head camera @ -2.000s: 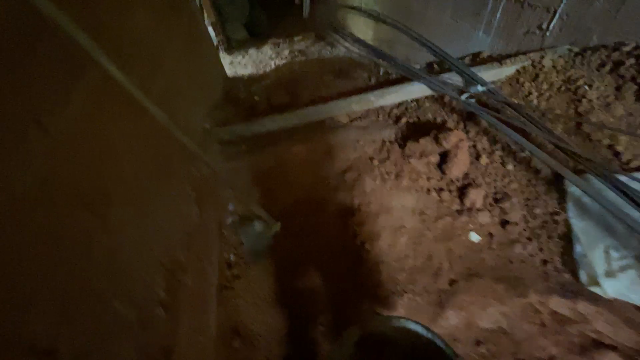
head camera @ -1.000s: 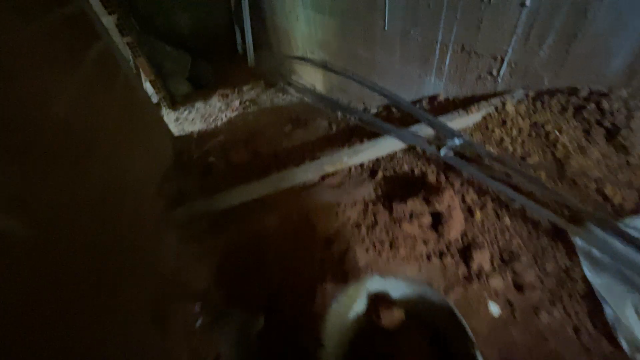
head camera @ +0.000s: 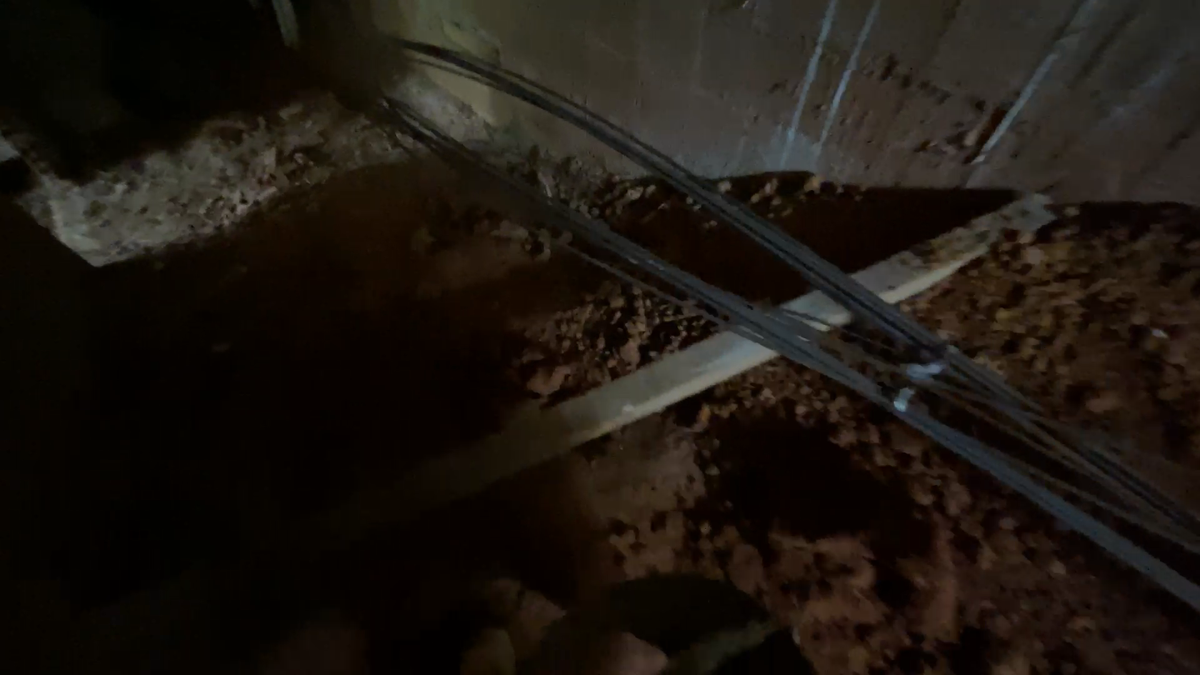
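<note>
Neither of my hands can be made out in this dark, blurred view. At the bottom edge, pale rounded shapes (head camera: 516,623) show beside a dark curved object (head camera: 689,609); whether they are fingers or lumps of earth I cannot tell. A long pale board or beam (head camera: 675,375) lies slantwise across reddish-brown soil. Over it pass two bundles of long thin dark bars or cables (head camera: 750,323), tied with light-coloured bindings (head camera: 923,370) towards the right.
A wall with pale vertical streaks (head camera: 712,84) stands behind. Rough, light-coloured ground (head camera: 178,197) borders a black recess at the upper left. Loose clods (head camera: 1097,328) are heaped at the right, with a dark hollow (head camera: 806,469) below the bars. Deep shadow hides the left side.
The view has shifted, with the board and the bars now nearer. The round pale rim seen low in the middle one second ago no longer shows clearly, nor does the whitish sheet at the right.
</note>
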